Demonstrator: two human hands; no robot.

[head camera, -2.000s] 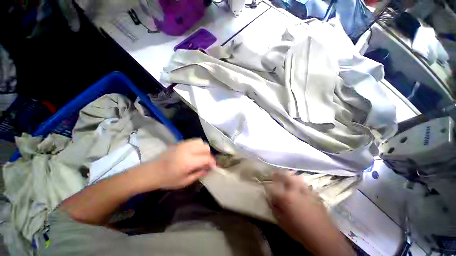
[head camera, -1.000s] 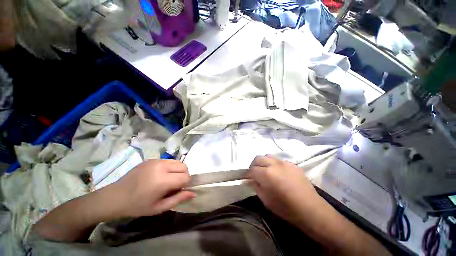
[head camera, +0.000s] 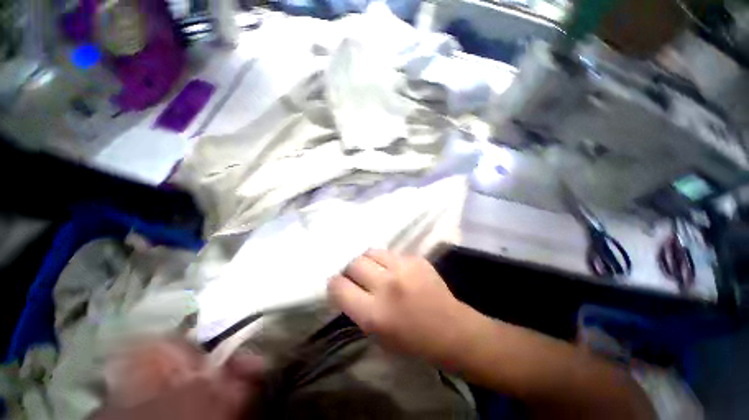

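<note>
The beige garment (head camera: 287, 156) lies crumpled on the table left of the machine, with smoother white cloth (head camera: 279, 254) spread over its near side toward my lap. My right hand (head camera: 390, 295) has its fingers closed on the near edge of the cloth. My left hand (head camera: 189, 373) is blurred at the lower left, beside the cloth's near left corner; its hold is not clear. The cloth's far right part reaches the bright light under the sewing machine (head camera: 591, 123).
A blue bin (head camera: 37, 303) with beige pieces is at the left. Black-handled shears (head camera: 608, 254) and red-handled scissors (head camera: 677, 261) lie on the table at the right. A purple speaker (head camera: 148, 57) and flat purple piece (head camera: 186, 105) are at the upper left. Another blue bin (head camera: 632, 328) is lower right.
The view has turned right. My left hand has left the folded edge it pinched and moved down and left, blurred. The white cloth is spread wider. My right hand stays on the edge.
</note>
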